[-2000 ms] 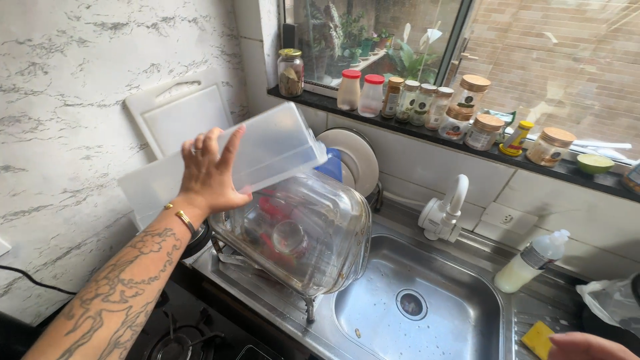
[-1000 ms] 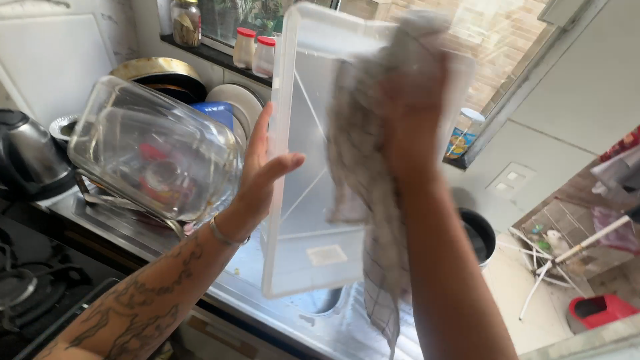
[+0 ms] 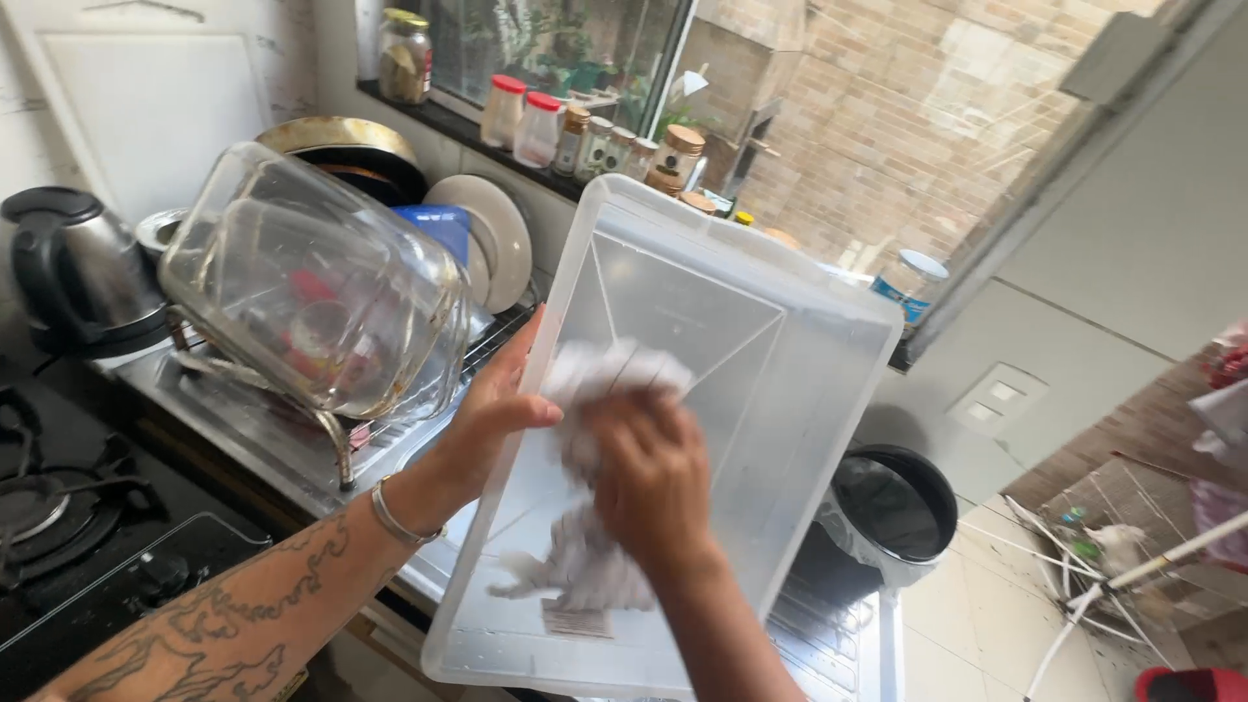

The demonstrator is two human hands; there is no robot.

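Observation:
My left hand (image 3: 497,409) grips the left wall of a translucent plastic box (image 3: 829,361), its thumb over the rim. The box is tilted over the sink counter, its open side toward me. In my right hand (image 3: 653,468) is a light checked cloth (image 3: 595,575), bunched against the inside of the box and blurred. Part of the cloth hangs below the hand. Clear glass baking dishes (image 3: 322,283) lean on a metal dish rack (image 3: 341,448) left of my left hand.
Behind the dishes stand plates (image 3: 497,234) and a pan (image 3: 341,146). A kettle (image 3: 88,273) and a gas stove (image 3: 58,526) are at left. Jars (image 3: 536,132) line the windowsill. A black bin (image 3: 892,507) is at right, beyond it a white folding rack (image 3: 1092,585).
The left hand first held the box over the dishes; it is now further right. The right hand came in with the cloth and has moved down inside the box. The view has swung right.

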